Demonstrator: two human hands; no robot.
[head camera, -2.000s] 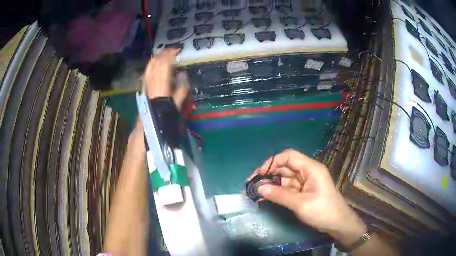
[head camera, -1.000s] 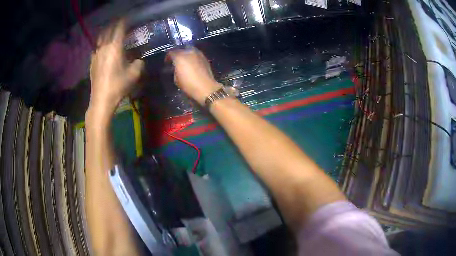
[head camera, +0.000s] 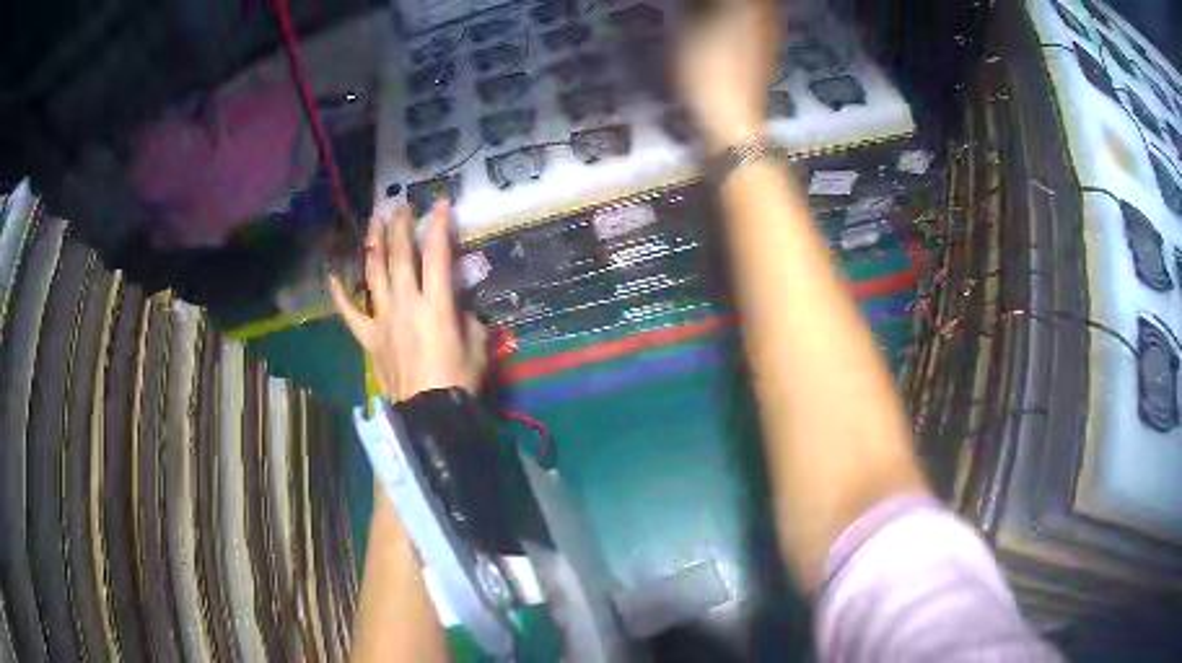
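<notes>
Black speakers (head camera: 516, 165) lie in rows on the white foam tray (head camera: 544, 201) on top of the back stack. My right hand (head camera: 723, 58) is blurred at the top edge, over the right half of that tray; its fingers are cut off or hidden, so I cannot tell what it holds. My left hand (head camera: 417, 317) has its fingers spread at the tray's front left corner, just beyond the lever fixture (head camera: 473, 473), and shows nothing held. The fixture's pale blue-grey handle (head camera: 421, 518) and green tape (head camera: 525, 635) show near the bottom edge.
A tall tray stack (head camera: 169, 453) stands at the left. Another stack at the right carries a white foam tray (head camera: 1102, 427) with speakers, with thin wires hanging over its side. A pale block (head camera: 674, 593) lies on the green mat (head camera: 635, 453). A red cable (head camera: 311, 110) hangs at the upper left.
My right hand held a speaker near the fixture, then moved to the back stack and now over its top tray. My left hand went up and left, then back behind the fixture. The view has shifted.
</notes>
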